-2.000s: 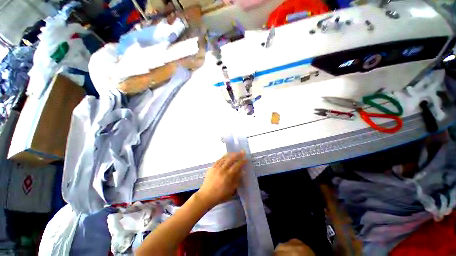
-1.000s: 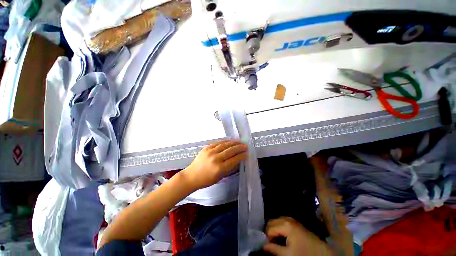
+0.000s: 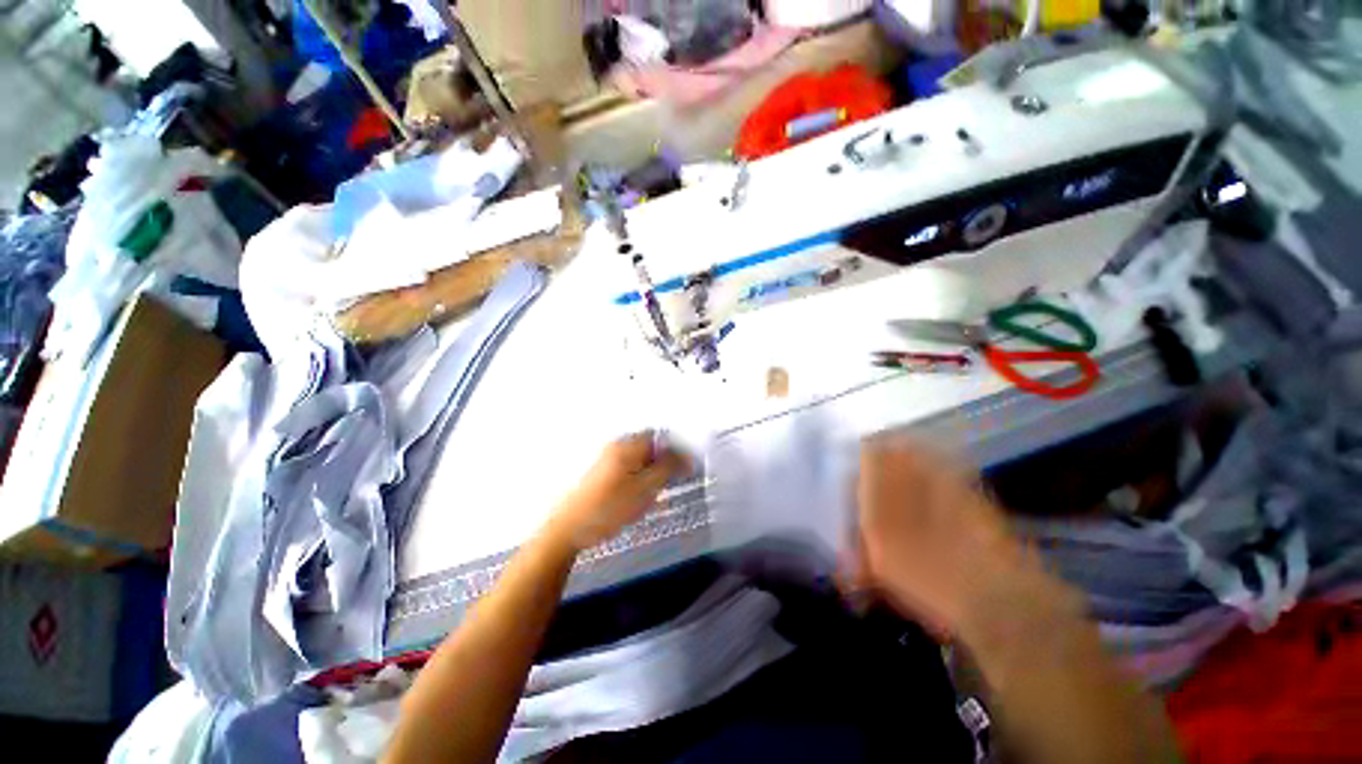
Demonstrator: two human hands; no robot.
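A pale grey-blue fabric strip (image 3: 780, 485) is stretched between my two hands over the table's front edge; it is blurred. My left hand (image 3: 642, 475) grips its left end near the measuring band. My right hand (image 3: 914, 523) is blurred and holds the right end. The white sewing machine (image 3: 807, 261) stands behind, and its presser foot area (image 3: 699, 354) has no strip visible under it. A small orange-tan tab (image 3: 777, 382) lies beside the foot.
Scissors (image 3: 1041, 351) and thread snips (image 3: 922, 361) lie right of the foot. A heap of cut strips (image 3: 321, 508) hangs over the table's left side. A wrapped packet (image 3: 433, 284) lies behind it. A cardboard box (image 3: 127, 426) stands far left. More grey fabric (image 3: 1150, 575) is at lower right.
The strip that hung from near the foot toward my lap is now lifted and spread sideways between both hands. My right hand has risen from the lap. The camera view has shifted.
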